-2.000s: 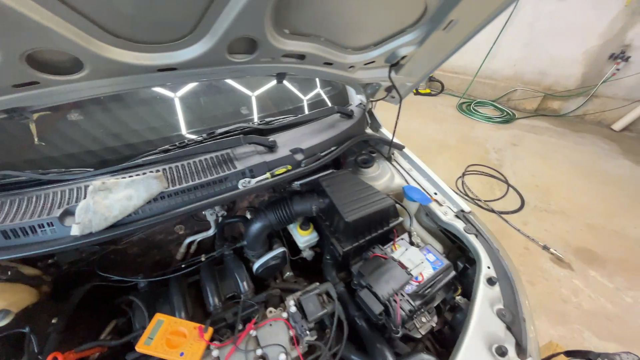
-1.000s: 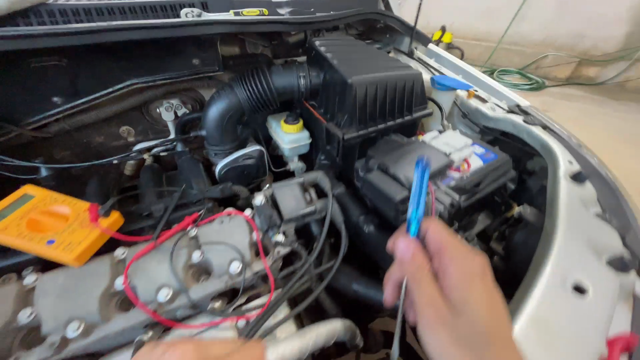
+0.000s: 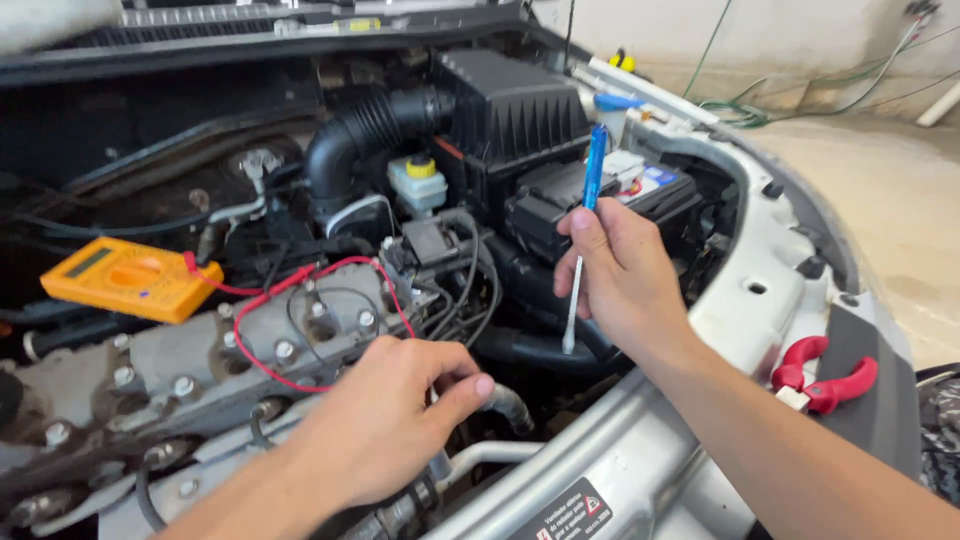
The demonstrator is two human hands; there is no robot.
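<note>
A flat-blade screwdriver with a translucent blue handle is in my right hand, handle up and blade down, in front of the car battery. My left hand hovers over the front of the engine, near a hose; its thumb and index finger are apart, and its other fingers are partly hidden. Left of my hands, an orange multimeter lies on the engine, its red test lead looped over the metal engine cover.
Red-handled pliers lie on the front edge at right. Behind the hands stand the black air filter housing, its ribbed intake hose and a fluid reservoir with a yellow cap. A blue funnel stands by the fender.
The view has moved in close over the engine bay since the first frame. Both hands have come into sight, the right with the screwdriver. Since one second ago, the left hand shows more fully.
</note>
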